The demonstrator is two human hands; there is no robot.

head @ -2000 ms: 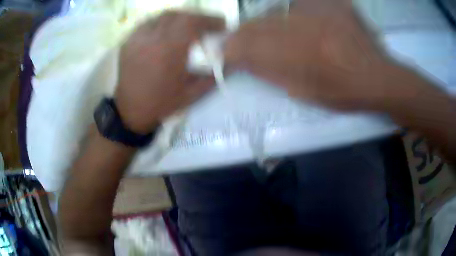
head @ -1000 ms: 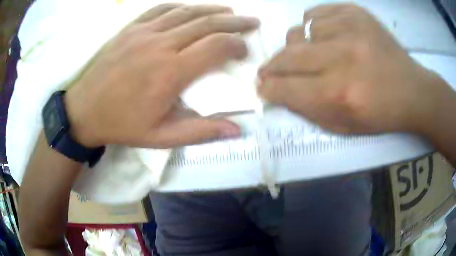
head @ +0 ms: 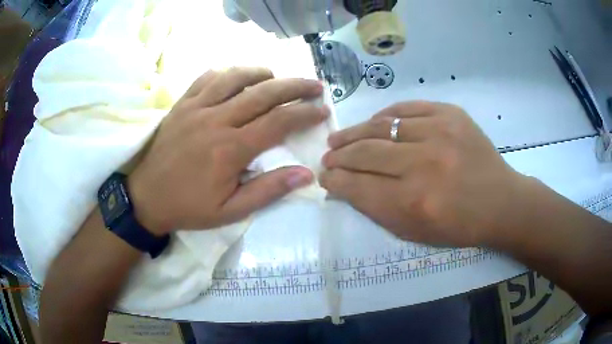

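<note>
The cream fabric (head: 87, 161) lies gathered on the left of the machine bed and under my left hand. My left hand (head: 228, 148) lies flat over it, fingers spread, pressing its edge; the wrist wears a dark watch. My right hand (head: 416, 168) pinches the fabric edge and narrow strip with its fingertips. The thin white strip (head: 329, 262) runs from my right fingertips down over the table's front edge. The presser foot (head: 318, 57) is just beyond my left fingertips, at the fabric edge; whether the needle is in the cloth cannot be told.
The sewing machine head (head: 295, 15) is at the top, with a cream knob (head: 380, 33). A round metal disc (head: 380, 75) sits right of the needle plate (head: 341, 70). Dark tweezers (head: 580, 91) lie at the far right. A ruler tape (head: 402, 269) follows the front edge. A cardboard box (head: 530, 306) is below.
The view has shifted, so the machine head, needle plate and tweezers now show. Both hands have come together at the fabric edge below the presser foot. The strip still hangs from them.
</note>
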